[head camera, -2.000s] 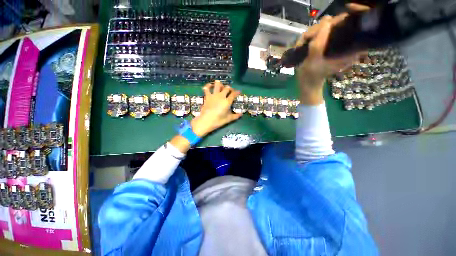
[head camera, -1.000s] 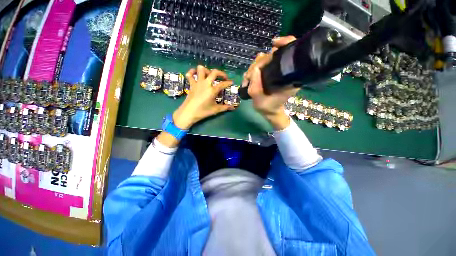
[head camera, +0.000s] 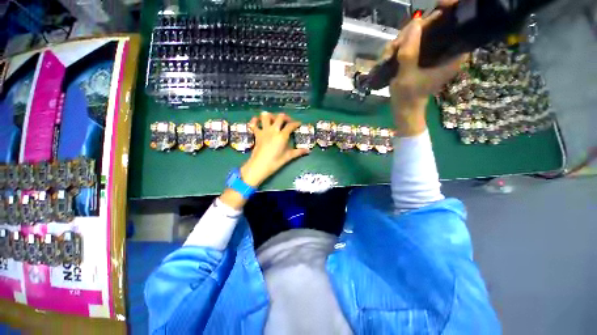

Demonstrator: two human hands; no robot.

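Observation:
A row of circuit board modules [head camera: 217, 134] lies across the green mat in front of me. My left hand [head camera: 270, 142] rests on the row near its middle, fingers spread, covering part of it; whether its fingers grip a board is hidden. My right hand [head camera: 417, 72] is raised at the upper right and holds a thick black electric screwdriver [head camera: 458, 33]. The screwdriver's tip end is at the front of the silver-white screw feeder [head camera: 344, 52]. A small white-silver pile of loose pieces [head camera: 315, 182] lies at the bench's near edge.
A clear blister tray [head camera: 226, 59] with rows of black parts lies behind the row. Dense rows of boards [head camera: 497, 105] lie at the bench's right. More boards [head camera: 44, 208] lie on a printed carton [head camera: 91, 275] at the left.
Since one second ago, the right hand with the screwdriver has moved from the row beside my left hand up to the feeder. My left hand's fingers have spread. The camera view has shifted.

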